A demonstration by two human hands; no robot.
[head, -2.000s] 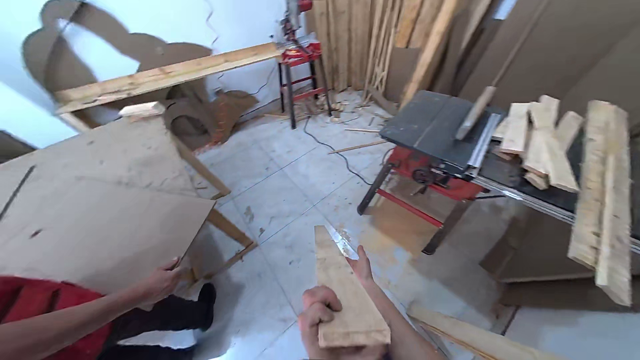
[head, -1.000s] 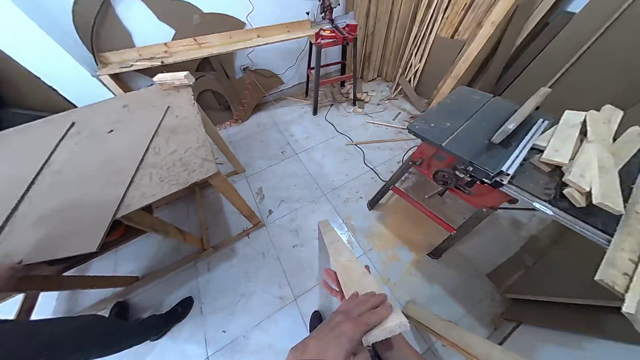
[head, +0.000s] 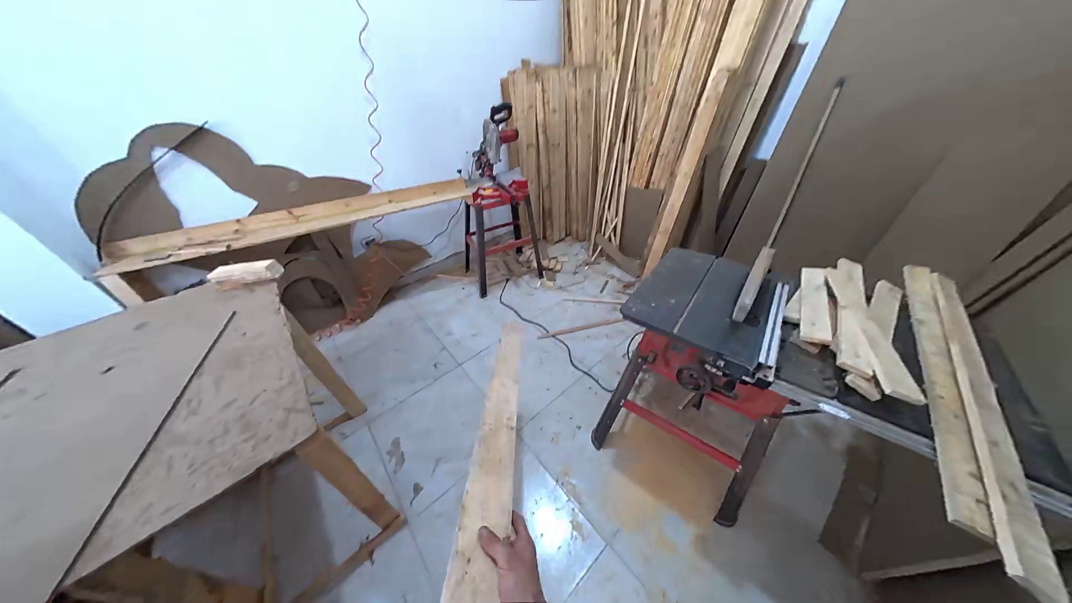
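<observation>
At the bottom middle, a long wooden board [head: 494, 435] points away from me over the tiled floor. My right hand [head: 512, 559] grips its right edge, the thumb on the top face. My left hand is out of the frame, and the near end of the board runs past the lower edge. To the right stands a table saw [head: 703, 310] with a red base, a wooden stick [head: 755, 285] lying on its dark top. Short wood offcuts [head: 854, 322] and longer planks [head: 955, 402] rest on the surface beside the saw.
A work table [head: 243, 394] with a sheet top and wooden legs fills the left. A miter saw [head: 494, 155] stands on a red stand by the back wall, a long board [head: 293, 222] reaching left from it. Boards [head: 553, 151] lean upright behind. A black cable [head: 557, 339] crosses the floor.
Two hands were at the board's near end; now only one shows, farther along its side. The other person at the left is out of view. The view has shifted.
</observation>
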